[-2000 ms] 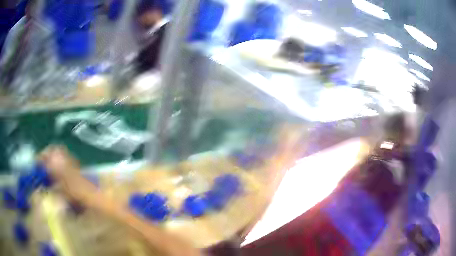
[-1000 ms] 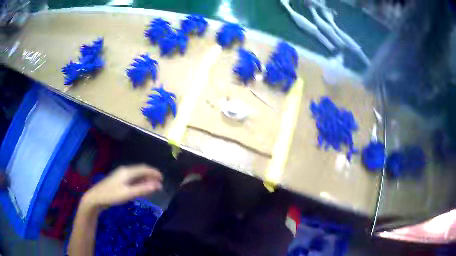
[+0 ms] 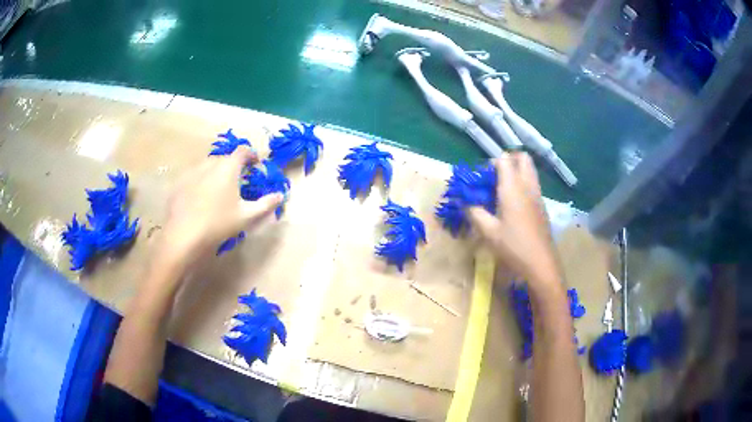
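Observation:
Several spiky blue hair pieces lie spread on the cardboard-covered bench. My left hand, bare, has its thumb and fingers around a blue hair piece at the back left of the bench. My right hand, bare, grips another blue hair piece near the bench's back edge. My right forearm partly covers a heap of blue parts. A small white glue dish sits near the front, with a thin stick behind it.
A green conveyor runs behind the bench, with several pale grey leg-like parts on it. Yellow tape crosses the bench. Round blue parts and white nozzle tips are by the panel edge. A blue tray is at left.
The view has swung back over the bench. My left hand has moved from below the bench edge up to a hair piece. My right hand has come into view, on another hair piece.

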